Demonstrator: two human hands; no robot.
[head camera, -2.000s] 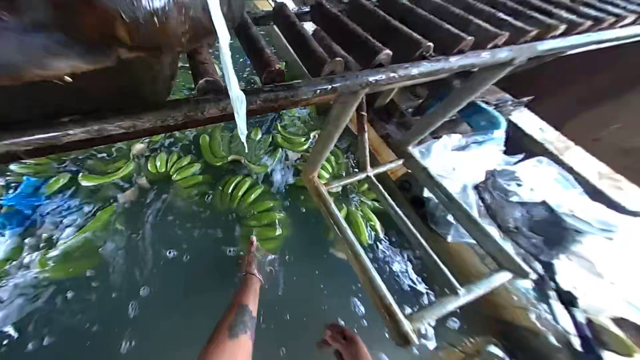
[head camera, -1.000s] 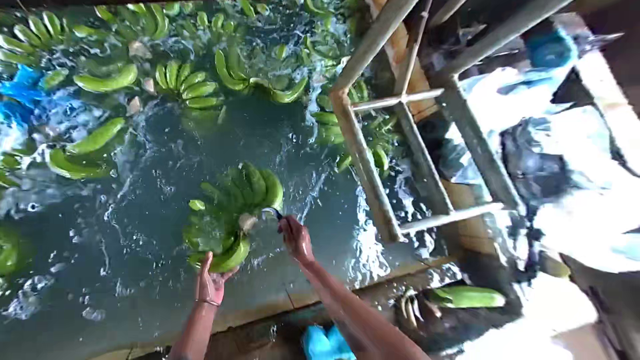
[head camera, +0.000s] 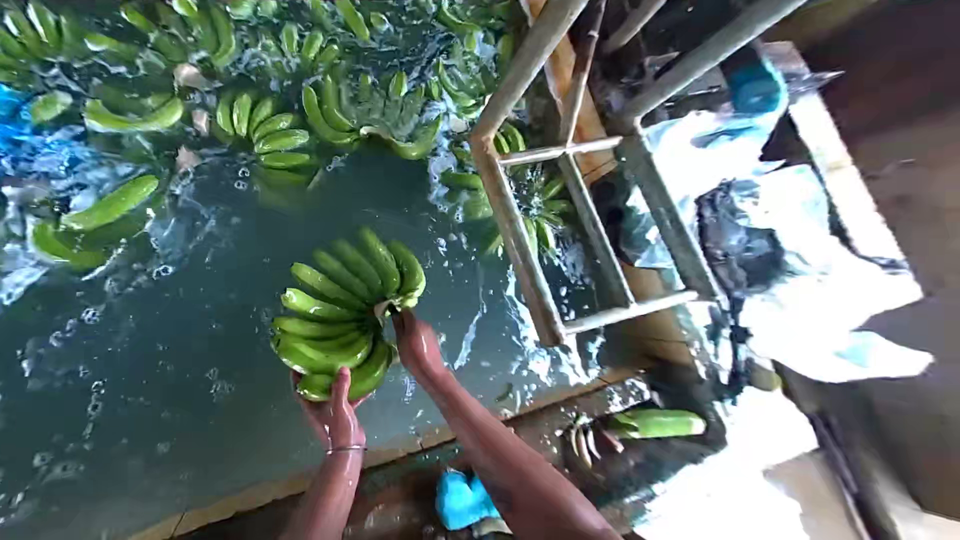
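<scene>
A hand of green bananas (head camera: 334, 322) is held up over the water, its cut crown turned to the right. My left hand (head camera: 334, 409) grips the lower fruit from below, thumb on top. My right hand (head camera: 416, 341) is closed at the crown; a dark tool showed there earlier, but whatever it holds now is hidden. Other green banana hands float beyond, one (head camera: 262, 127) at the upper left and another (head camera: 375, 120) at the top middle.
A metal pipe frame (head camera: 525, 240) stands at the tank's right. Beside it lie clear plastic sheets (head camera: 795, 247). Along the tank's near edge (head camera: 405, 450) are a cut green stalk piece (head camera: 660, 424) and a blue cloth-like item (head camera: 461, 499). Something blue (head camera: 15, 120) floats far left.
My left hand, first reaching into the water, now holds the banana hand, which is lifted and turned since a second ago. My right hand has closed in on its crown. The view has tilted down.
</scene>
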